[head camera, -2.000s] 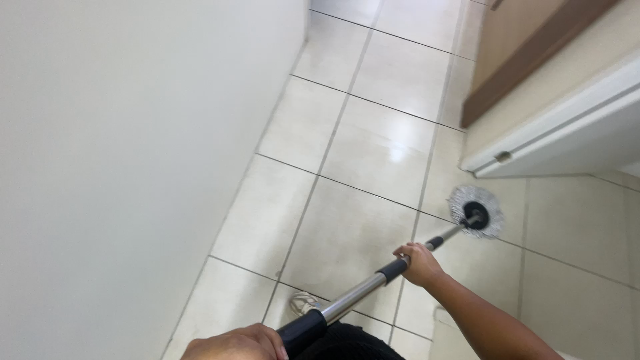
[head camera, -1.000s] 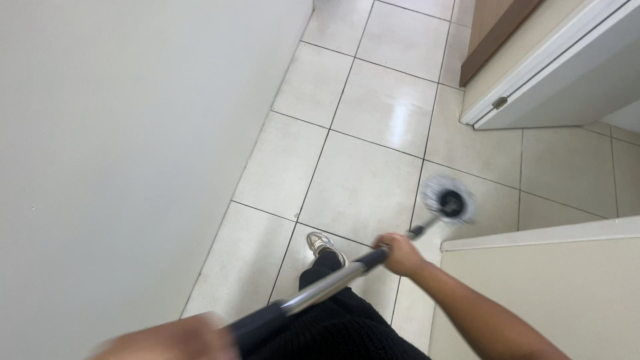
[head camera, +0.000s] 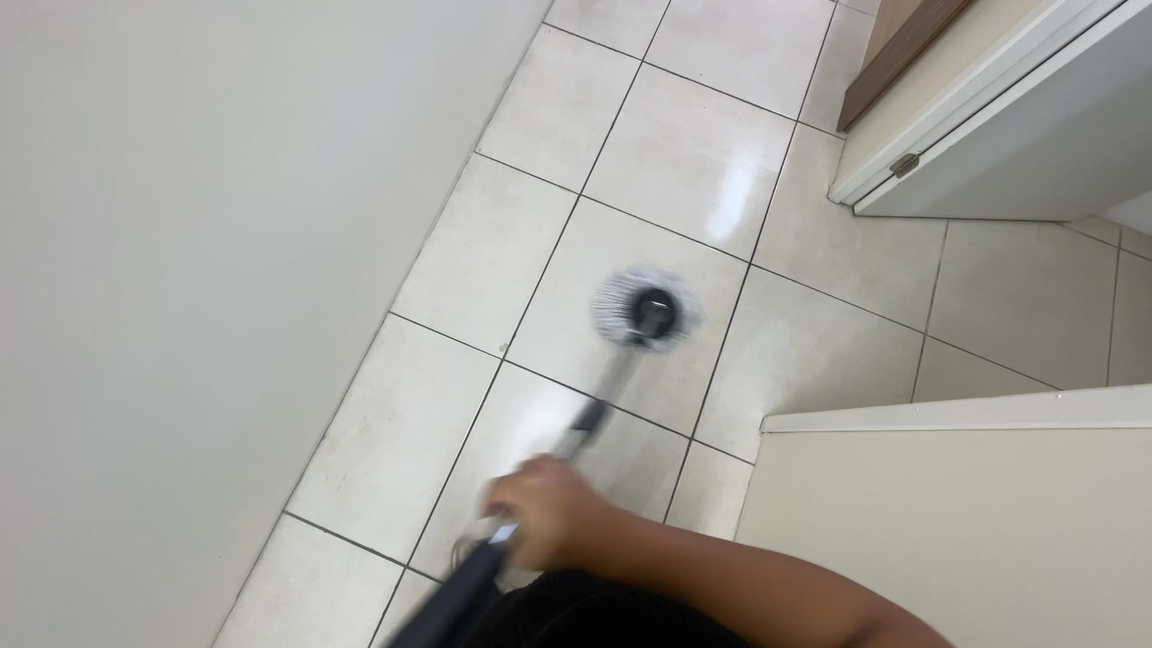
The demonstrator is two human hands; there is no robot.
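A round spin mop head (head camera: 646, 310) with pale, motion-blurred fibres and a black centre is on the floor tiles near the middle of the view. Its telescopic metal handle (head camera: 589, 423), with black sections, runs down to the lower left. My right hand (head camera: 544, 513) is closed round this handle below the mop head, slightly blurred. The handle's thick black grip (head camera: 454, 594) leaves the view at the bottom edge. My left hand is out of view.
A pale wall (head camera: 225, 225) runs along the left of the tiled floor (head camera: 612, 225). At the upper right stand a white door (head camera: 1017, 135) and its frame, with a brown wooden edge (head camera: 900, 63) beyond. A low wall section (head camera: 945, 504) juts in at the lower right.
The mop head has moved left, from near the doorway corner onto the middle tiles. My right hand has moved with the handle. My left hand, earlier at the handle's lower end, has left the view.
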